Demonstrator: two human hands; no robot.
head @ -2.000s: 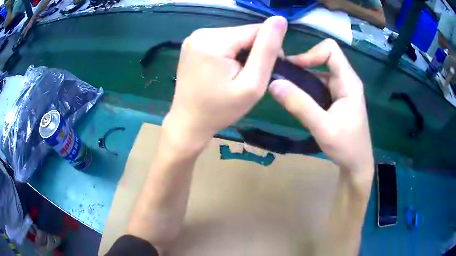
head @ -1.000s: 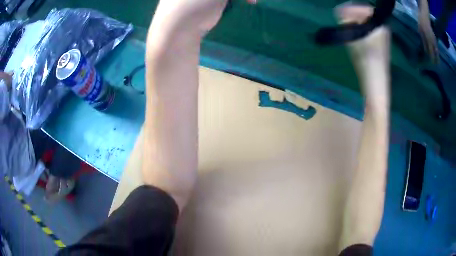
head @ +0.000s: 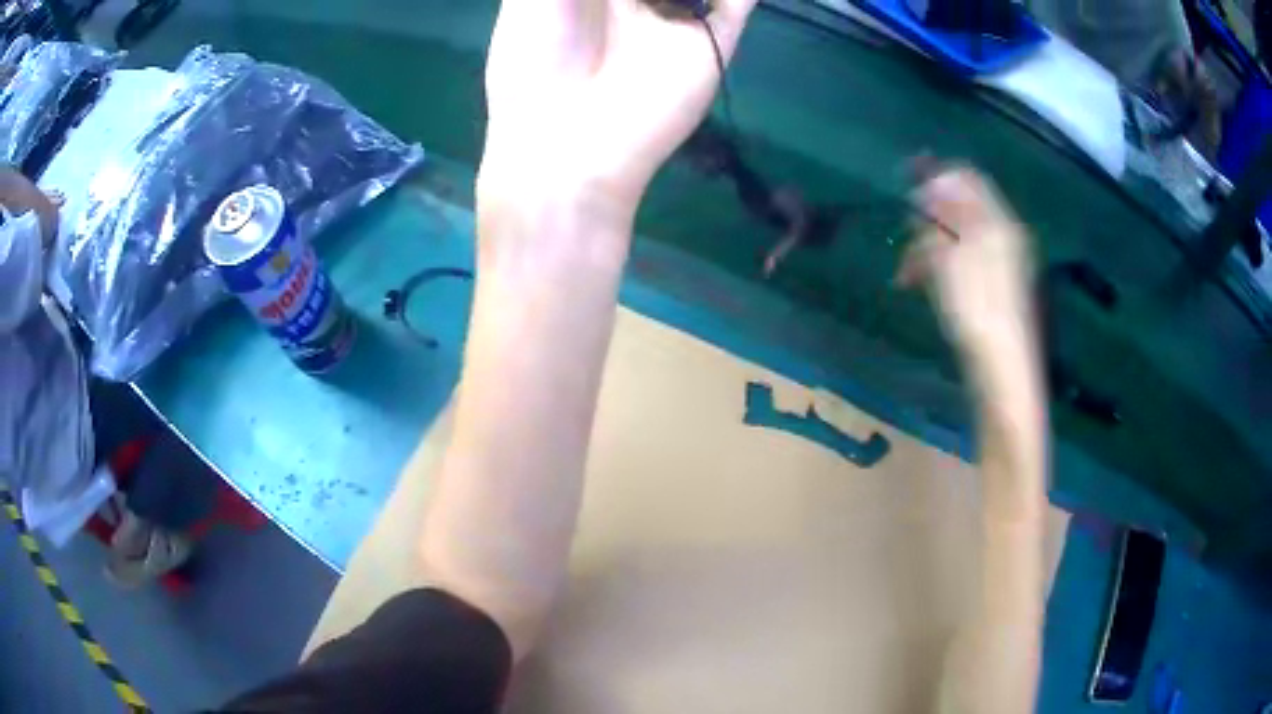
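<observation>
My left hand is at the top edge, partly cut off, over the green belt. It holds a small dark piece, mostly out of the picture, and a thin dark wire hangs by its fingers. My right hand is blurred over the belt to the right. A thin dark line shows at its fingers; whether it is gripped cannot be told. A blurred dark part lies or hangs over the belt between the hands.
The cardboard mat lies below my arms. At left are a blue can, a thin black bracket and a plastic bag. At right are a phone and dark parts on the belt. A blue tray is across the belt.
Two seconds ago both hands held a black headband part together; now they are apart. Since one second ago the black arc at my right hand has gone from there, and the view has shifted.
</observation>
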